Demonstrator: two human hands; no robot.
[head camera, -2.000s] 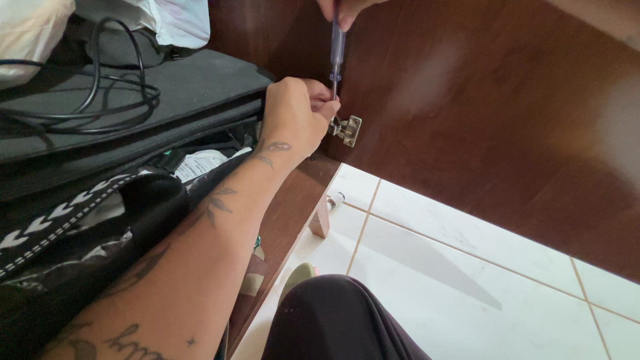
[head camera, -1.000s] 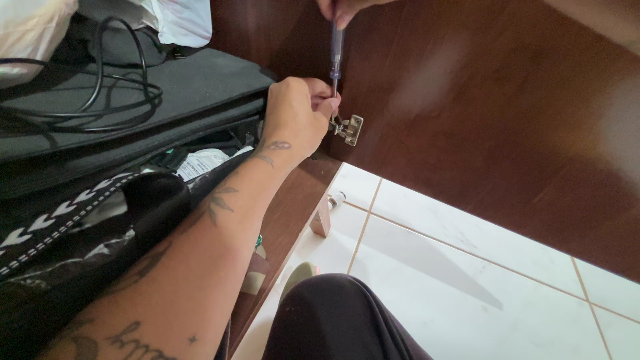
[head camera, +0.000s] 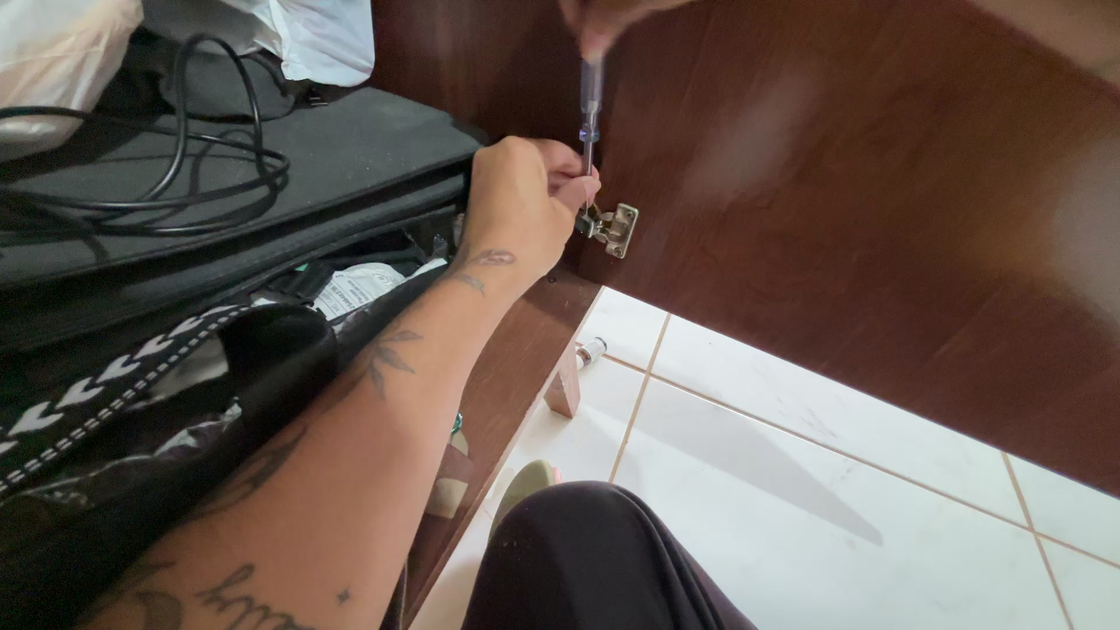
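Note:
My left hand (head camera: 525, 197) reaches in from the lower left, its fingertips pinched around the metal shaft of a screwdriver (head camera: 591, 101) with a clear handle. At the top, my right hand (head camera: 608, 22) holds the end of that handle, partly cut off by the view's edge. The screwdriver stands nearly vertical, its tip down at a metal cabinet hinge (head camera: 619, 229). One plate of the hinge lies on the dark brown wooden door (head camera: 831, 201); the part by my left fingers is partly hidden, and so is the tip.
On the left sit a black case (head camera: 350, 157), a loop of black cable (head camera: 179, 131) and white plastic bags (head camera: 319, 39). A small wooden block (head camera: 564, 389) and a small white cylinder (head camera: 592, 352) are by the cabinet's edge, over white floor tiles (head camera: 744, 437). My knee is below.
My right hand has shifted slightly at the screwdriver's handle, with its fingers now lower in view. My left hand stays at the shaft beside the hinge.

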